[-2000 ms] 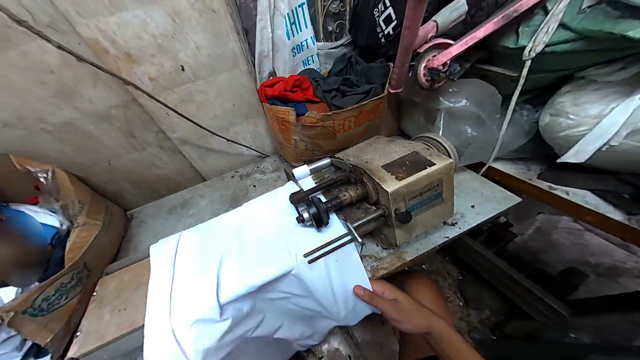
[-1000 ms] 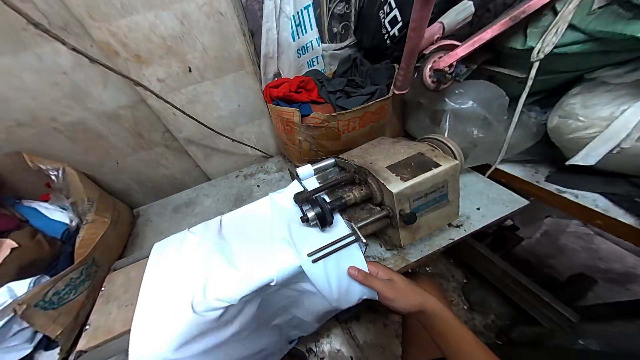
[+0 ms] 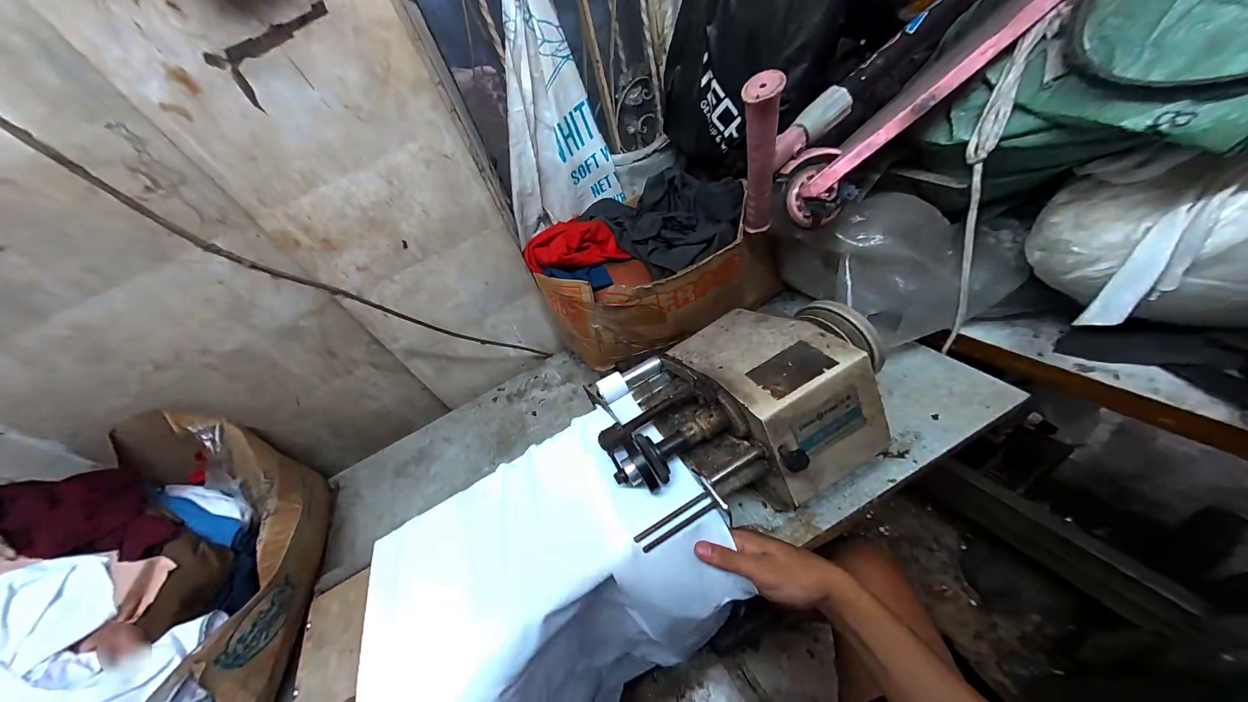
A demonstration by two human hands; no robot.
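My right hand [image 3: 770, 570] grips the near right edge of a white cloth [image 3: 487, 556] between thumb and fingers. The cloth lies over the bench in a wide, loose sheet, with folds hanging toward the bottom. Its far right side runs under the metal rollers and the dark round discs of a beige metal machine [image 3: 829, 419]. Two thin parallel metal rods [image 3: 675, 522] rest just above the cloth, close to my fingers. A small white roll sits on the machine's back roller. My left hand is not in view.
The machine stands on a worn grey bench [image 3: 960, 390]. Behind it is a cardboard box of cloths [image 3: 653, 312], beside a pink scooter [image 3: 926, 97] and plastic-wrapped bundles. Another cardboard box of fabric [image 3: 283, 546] stands at lower left, with a blurred patch over its cloths. A dark cable crosses the wall.
My right hand keeps hold of the cloth's edge beside the machine. The cloth's folds near that hand have shifted a little.
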